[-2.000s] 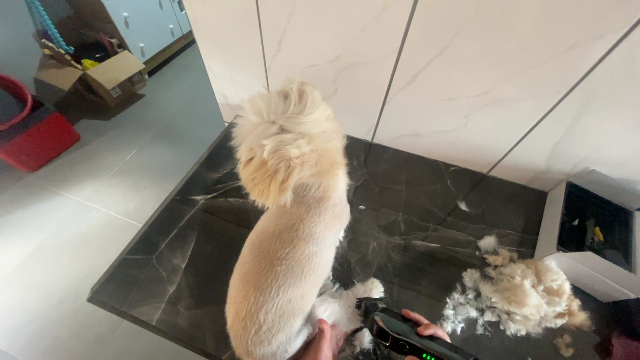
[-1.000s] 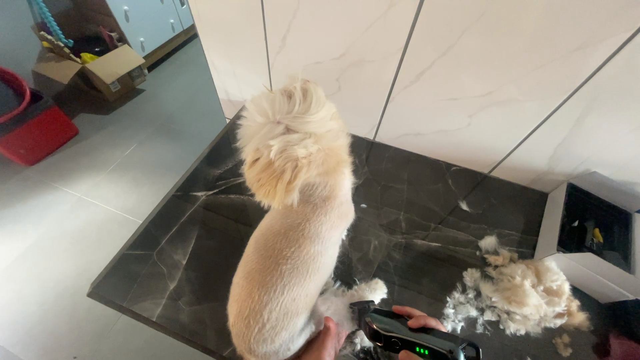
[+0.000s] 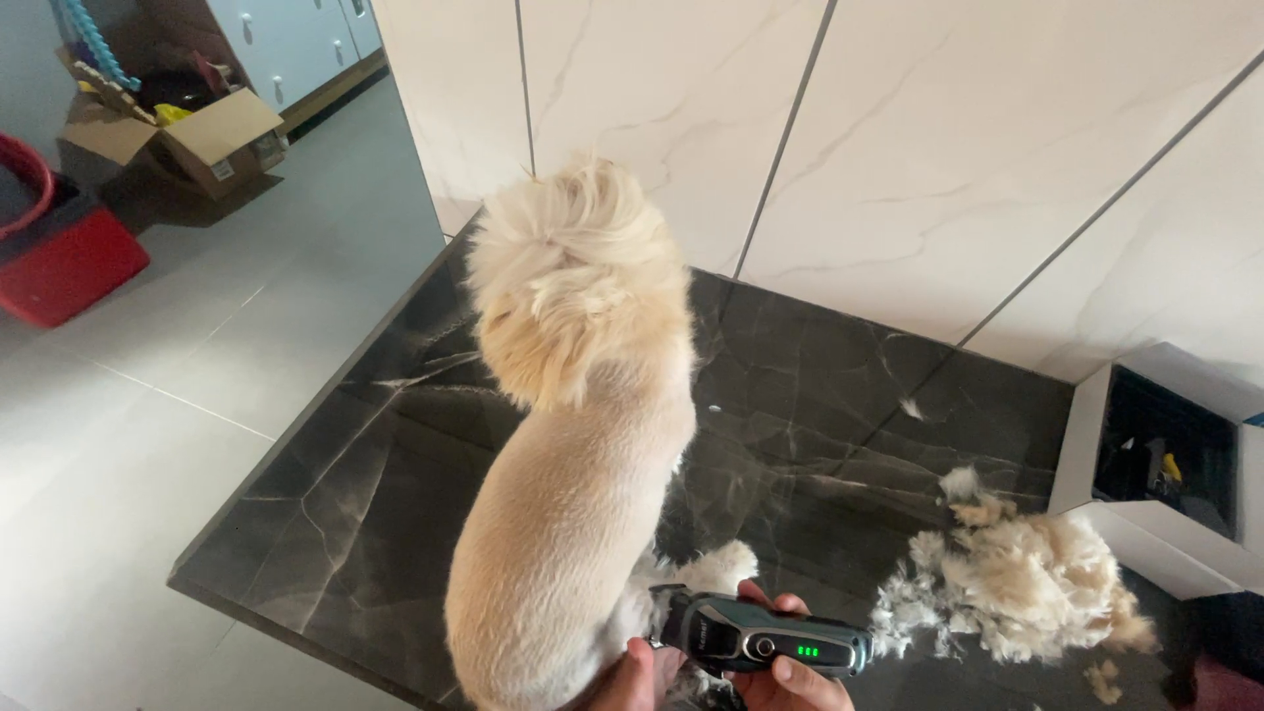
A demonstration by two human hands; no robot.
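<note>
A cream-coloured dog with a close-clipped back and long fur on its head stands on a black marble-patterned tabletop, facing the tiled wall. My right hand holds a Kemei cordless hair clipper with green lights showing. The clipper's blade end touches the fur at the dog's rear leg. My left hand rests against that leg, close beside the blade; its palm is partly hidden by the dog. The dog's fluffy paw sticks out just above the clipper.
A pile of cut fur lies on the right of the tabletop. Beyond it stands an open white box with dark contents. On the tiled floor at the left are an open cardboard box and a red container. A pale marbled wall borders the table.
The clipper in my right hand has shifted slightly and turned closer to level, with its blade nearer the leg. My left hand stays at the leg, and the dog's pose is nearly the same.
</note>
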